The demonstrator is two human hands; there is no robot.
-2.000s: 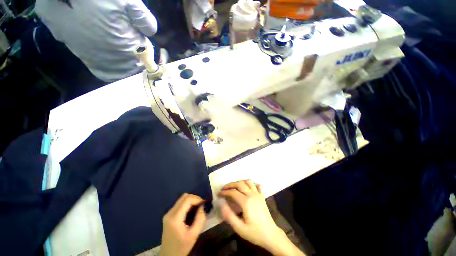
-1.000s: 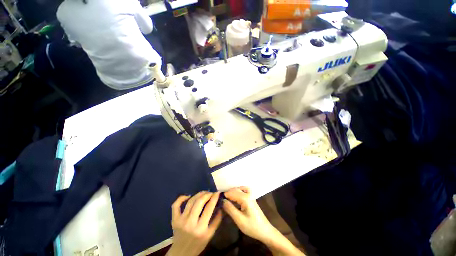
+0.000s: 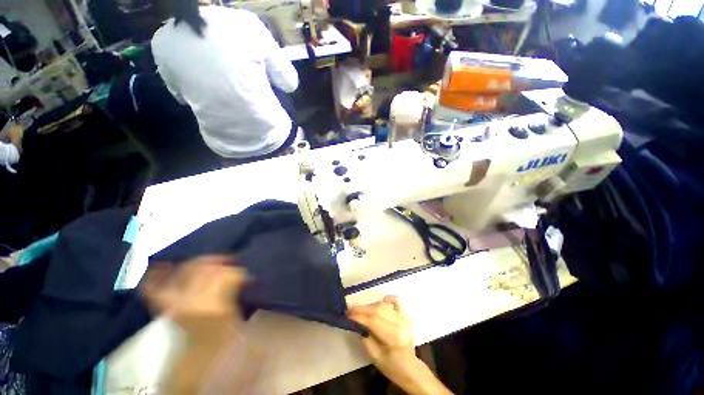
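Observation:
A dark garment piece [image 3: 289, 258] lies on the white table, its far part beside the needle area of the sewing machine [image 3: 494, 166]. My right hand [image 3: 388, 330] pinches the near right corner of the cloth at the table's front edge. My left hand [image 3: 202, 297] is motion-blurred over the left part of the cloth; its fingers touch or grip a raised fold, but I cannot tell which. The presser foot [image 3: 338, 245] is small at the left end of the arm, by the cloth's right edge.
Black-handled shears [image 3: 444, 243] lie under the arm. Dark strips [image 3: 542, 262] hang at the bed's right end. An orange and white carton [image 3: 482, 81] and a pale thread cone [image 3: 407, 116] stand behind. Dark cloth heaps lie left and right. A person in white [image 3: 224, 85] is beyond the table.
My left hand has left the near corner and moved left across the cloth, whose near edge is now lifted and folded back. My right hand still holds the corner. The view has tilted up.

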